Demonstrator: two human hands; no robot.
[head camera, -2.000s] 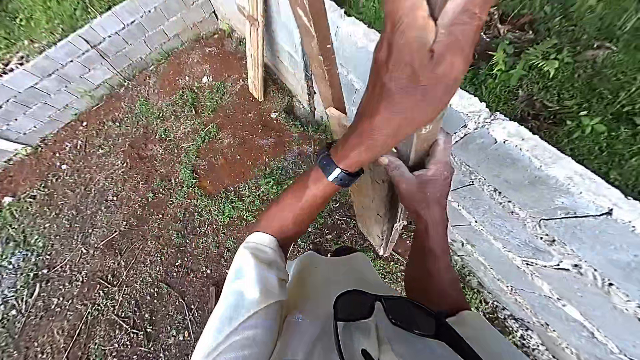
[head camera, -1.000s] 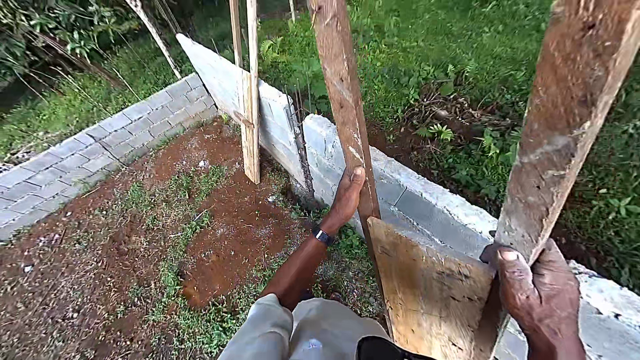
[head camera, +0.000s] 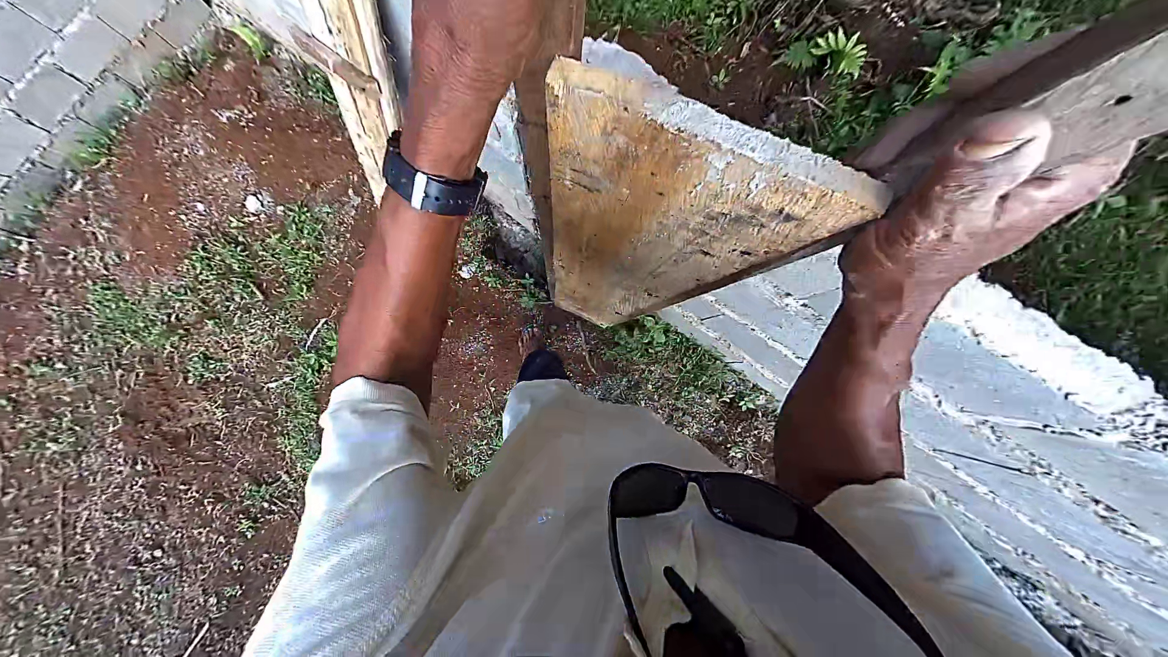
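Note:
My right hand (head camera: 985, 192) is closed around a long wooden board (head camera: 1086, 82) that slants to the upper right edge. My left hand (head camera: 484, 36) reaches to the top edge beside another upright board (head camera: 563, 27); its fingers are cut off or hidden, so its hold is unclear. Between the two boards sits a short, wide wooden panel (head camera: 693, 201), stained with cement, its pointed lower end above the ground. A dark watch (head camera: 433, 187) is on my left wrist. Dark sunglasses (head camera: 739, 502) hang at my shirt front.
A concrete block wall (head camera: 1022, 365) with a rough mortar top runs along the right. Another block wall (head camera: 55, 82) stands at upper left. A pale wooden post (head camera: 360, 91) rises left of my forearm. Reddish soil (head camera: 265, 146) with grass lies below, and my foot (head camera: 543, 365) stands near the panel.
One second ago both boards stood upright, with my left hand visibly gripping the left one. Now the right board leans farther right. The view has tipped down.

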